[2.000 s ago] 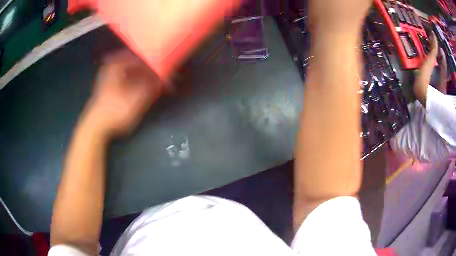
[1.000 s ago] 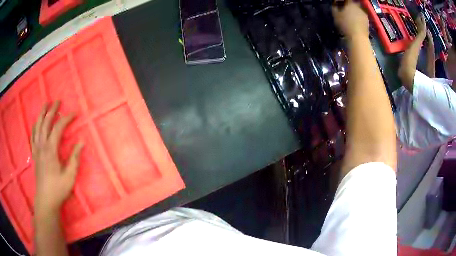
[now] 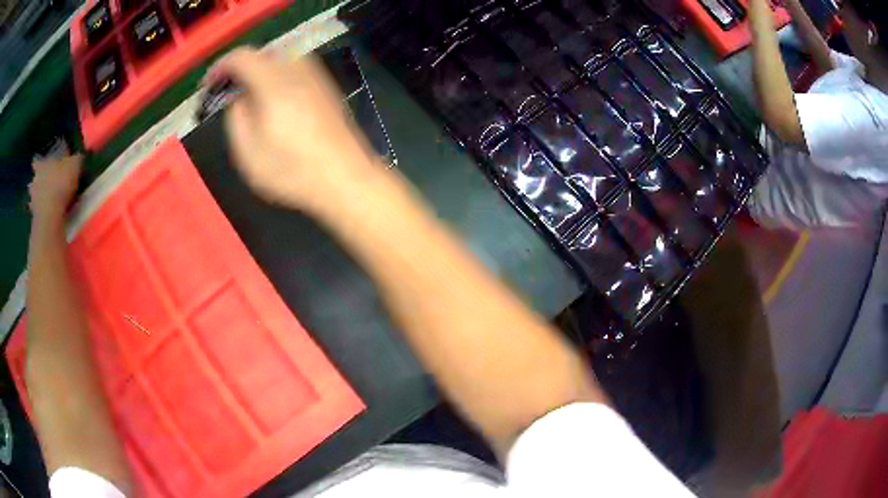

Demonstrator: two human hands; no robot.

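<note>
My right hand (image 3: pixel 282 131) is above the white edge strip, its fingers closed on a small dark part (image 3: pixel 216 99), mostly hidden by the fingers. My left hand (image 3: pixel 55 177) is at the far left over the green conveyor. Something small and greyish shows at its fingertips, too blurred to tell whether it is held. An empty red tray (image 3: pixel 216 302) with rectangular pockets lies on the dark bench mat, partly behind my left forearm. A second red tray (image 3: pixel 180 51), holding several black handheld units, lies on the conveyor beyond the white strip.
A dark glass slab (image 3: pixel 370 107) lies partly behind my right hand. Glossy black blister trays (image 3: pixel 604 146) cover the bench on the right. Another person's arms and white sleeve (image 3: pixel 842 122) are at the upper right, by a red tray (image 3: pixel 725 29). A red object (image 3: pixel 832 452) is at the lower right.
My right hand has moved left from the black trays to the white strip. My left hand has left the empty red tray and reached forward. The loaded red tray has come into view.
</note>
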